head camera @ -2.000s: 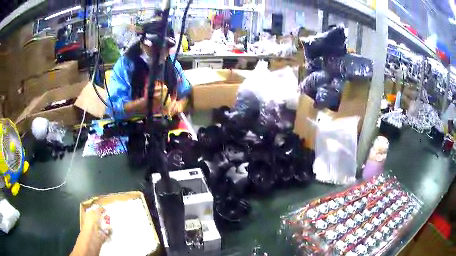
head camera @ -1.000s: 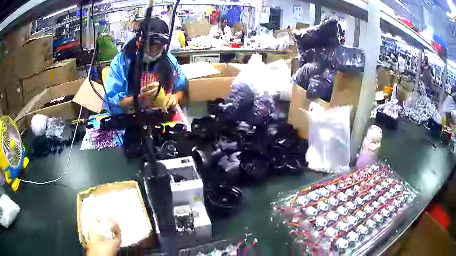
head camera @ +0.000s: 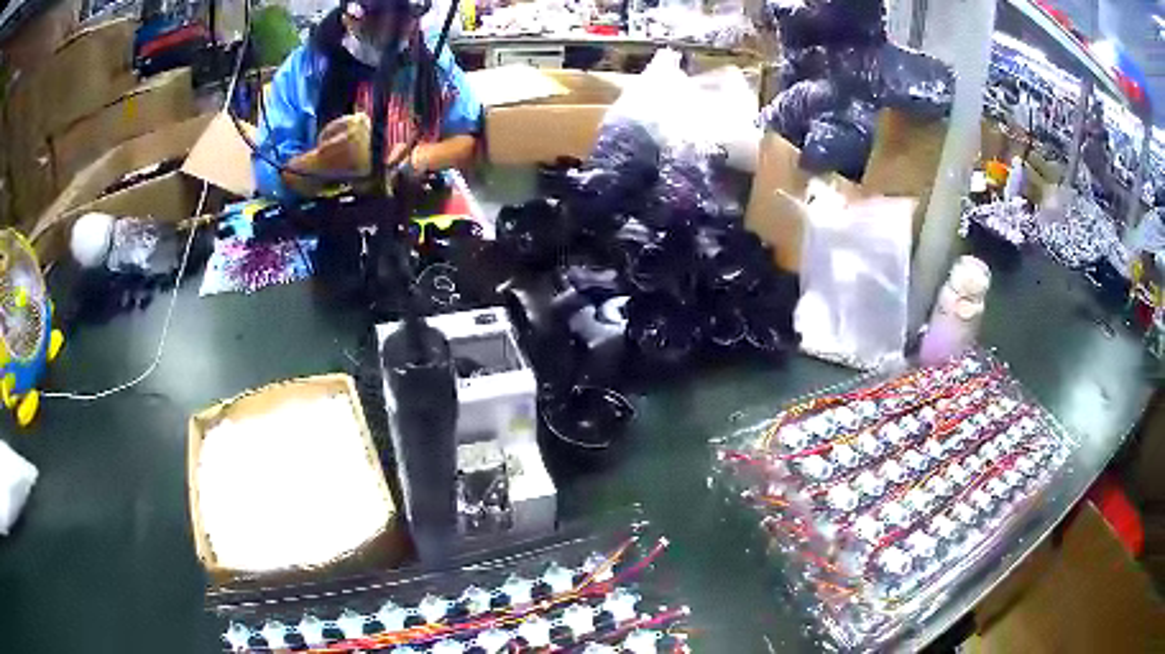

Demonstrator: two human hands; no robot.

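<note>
No hand of mine is in view. A clear blister tray (head camera: 422, 581) lies nearest at the bottom edge, cut off by it. It holds rows of small silver-white motors (head camera: 475, 603) with red, orange and yellow lead wires (head camera: 537, 598) between the rows. An open brown parts box (head camera: 196, 492) full of small white pieces (head camera: 288, 479) stands behind the tray's left part. More trays filled with motors and wires (head camera: 907, 479) lie at the right.
A black upright cylinder (head camera: 419, 434) with a white-grey fixture (head camera: 498, 371) stands behind the tray. Black round housings (head camera: 690, 288) are heaped beyond. A pinkish bottle (head camera: 956, 313), a clear bag (head camera: 853, 281) and a yellow-blue fan (head camera: 23, 319) stand around. A person (head camera: 364, 109) sits opposite.
The hand that was in the parts box has left the picture. The view has tilted down, so the near tray's motor rows now show at the bottom.
</note>
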